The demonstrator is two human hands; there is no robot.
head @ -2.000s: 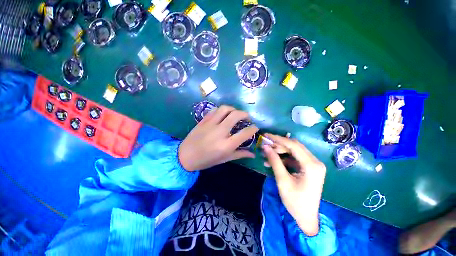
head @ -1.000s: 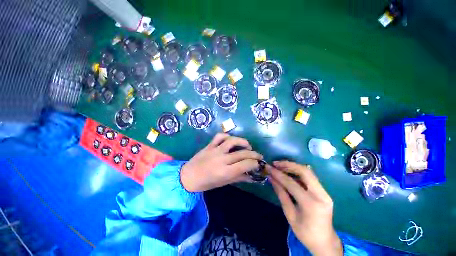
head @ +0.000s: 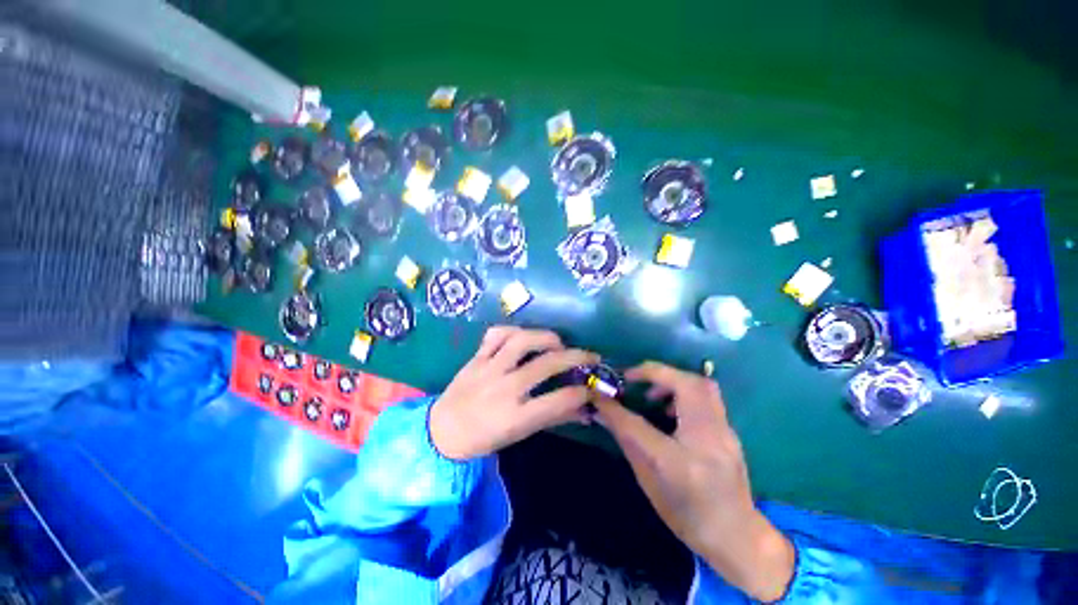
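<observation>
My left hand [head: 511, 392] holds a small black round housing [head: 601, 379] at bench centre near me, its fingers covering the left part. A small pale and yellow piece, probably the battery's taped end, shows on the housing. My right hand [head: 686, 455] is at the housing's right side, thumb and fingertips touching it; whether it pinches the battery is hard to tell. Black housings with clear rims, such as this one [head: 593, 254], lie beyond my hands with pouch batteries [head: 675, 251] among them. A white squeeze bottle [head: 725, 317] lies right of them.
A blue bin [head: 1031, 290] with cream pads [head: 972, 284] stands at right, beside a housing [head: 841, 336] and a crinkled clear-wrapped one [head: 887, 394]. A white cord loop [head: 1006, 499] lies at lower right. A red tray [head: 384, 394] with units is at left, ridged trays [head: 83, 177] far left.
The battery was at my right fingertips beside the housing; now the pale and yellow piece shows on the housing between my hands. The camera view has shifted, showing more of the ridged stack.
</observation>
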